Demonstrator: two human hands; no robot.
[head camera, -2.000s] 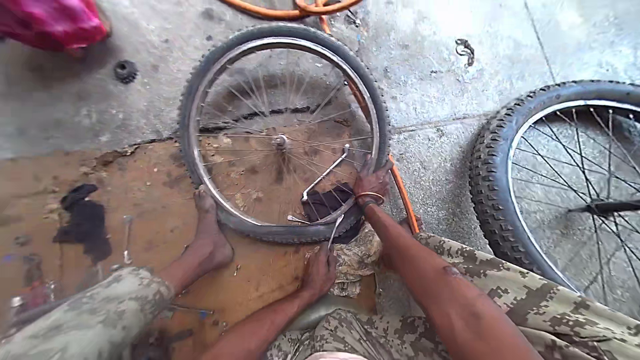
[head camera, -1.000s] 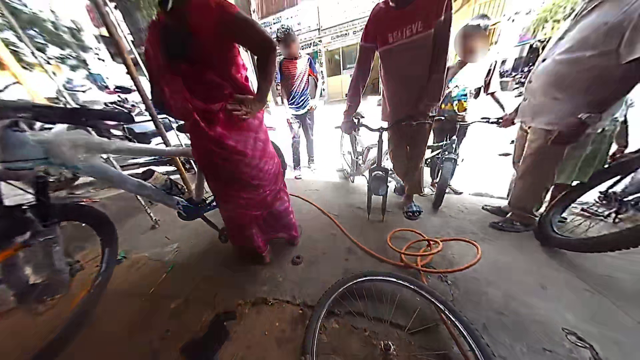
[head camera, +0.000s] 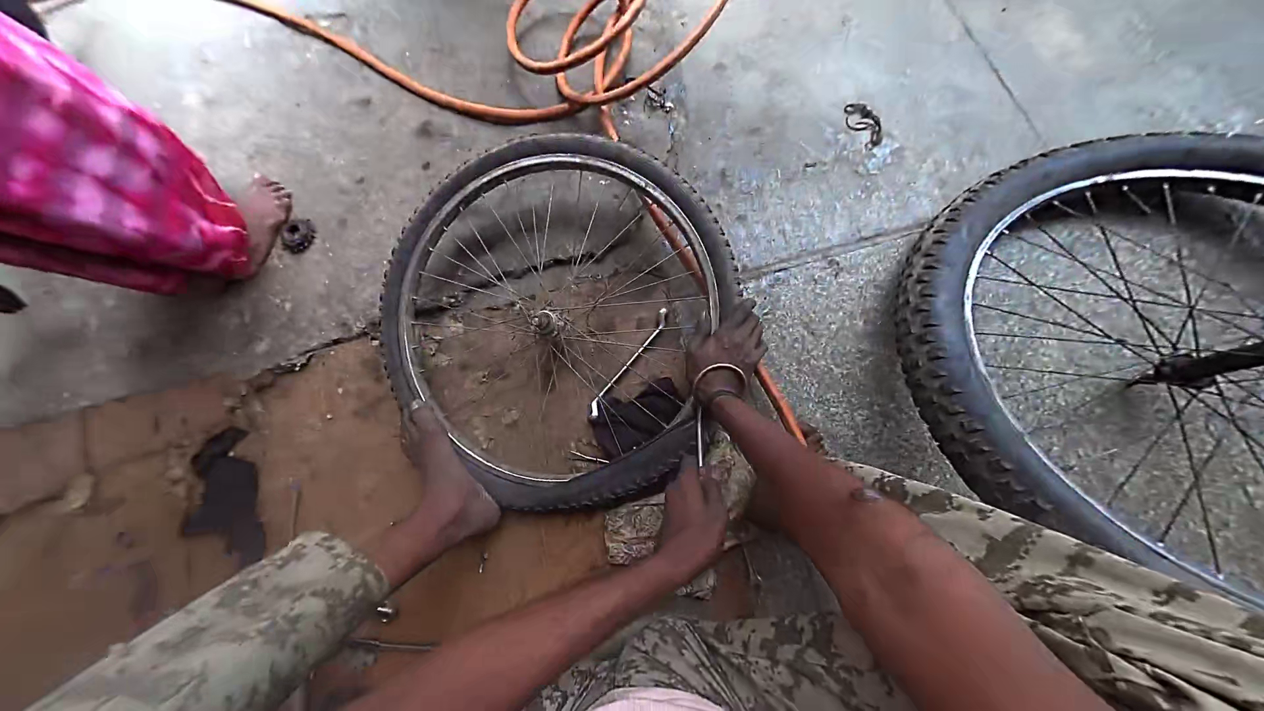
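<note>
A spoked bicycle wheel with a knobby black tyre (head camera: 397, 267) lies on the ground in front of me. My right hand (head camera: 729, 348), with a bangle at the wrist, grips the tyre and rim at the wheel's right side. Below it, my left hand (head camera: 694, 515) is closed on a thin metal lever (head camera: 700, 439), whose upper end reaches the rim at the lower right. Part of the tyre there bulges away from the rim. My bare foot (head camera: 439, 474) presses against the wheel's lower left. A bent metal rod (head camera: 629, 363) and a dark cloth (head camera: 637, 420) show through the spokes.
A second knobby-tyred wheel (head camera: 943, 365) is at the right. An orange hose (head camera: 449, 103) coils beyond my wheel and runs beneath it. A person in pink cloth (head camera: 109, 168) stands at upper left, a foot beside a small sprocket (head camera: 297, 235). Black scraps (head camera: 232, 499) lie at left.
The view swung up to people and bicycles, then back down to the wheel. Compared with two seconds ago, more of the pink cloth and the person's foot show at upper left.
</note>
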